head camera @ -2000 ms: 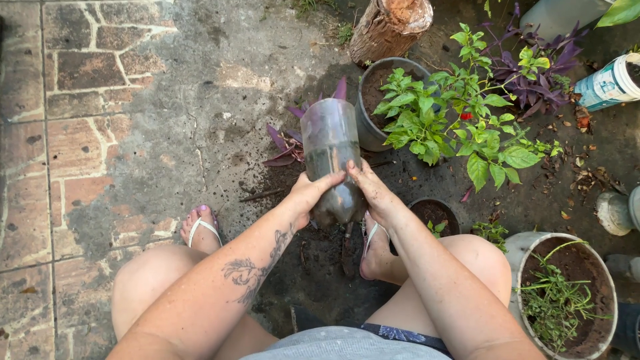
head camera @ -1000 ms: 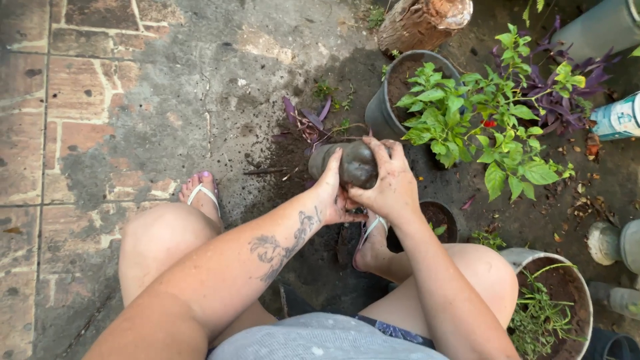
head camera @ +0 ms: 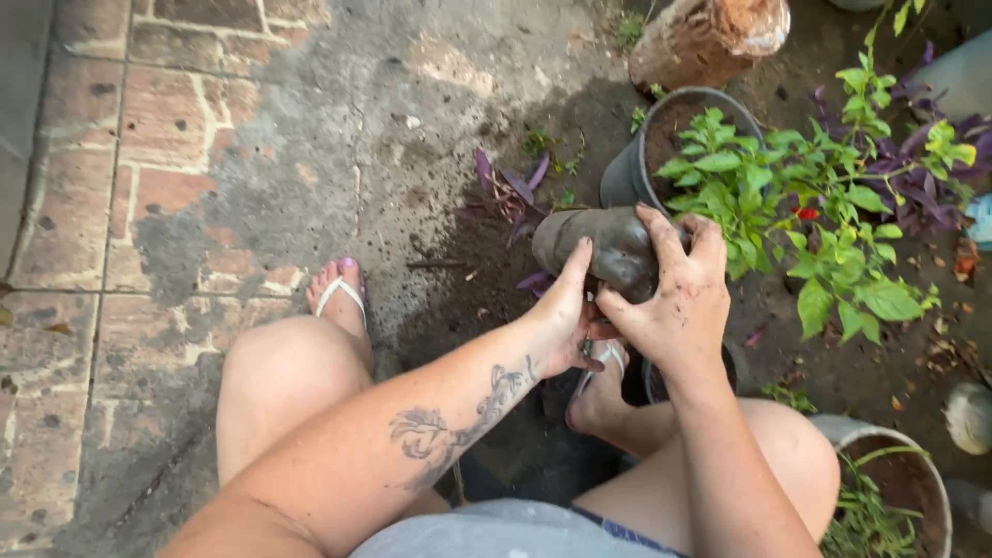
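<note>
A cut clear plastic bottle (head camera: 589,240), muddy and dark with soil, lies nearly on its side between my hands, its lobed base toward the right. My left hand (head camera: 572,314) holds it from below and the left, thumb along its side; some of its fingers are hidden. Over the base end curl the soil-stained fingers of my right hand (head camera: 674,287), with the thumb beneath. Just past the bottle, a purple-leaved plant (head camera: 515,190) lies low on loose dark soil (head camera: 442,291).
A grey pot (head camera: 628,174) with a green pepper plant (head camera: 845,225) stands beyond my right hand. Behind it is a log (head camera: 697,43). A small dark pot (head camera: 655,380) sits under my right forearm, and a whitish pot (head camera: 934,496) of greenery at lower right.
The bottle was upright-looking between both hands with its wide end away from me; it has since been tipped and turned sideways. My right hand has shifted onto its base.
</note>
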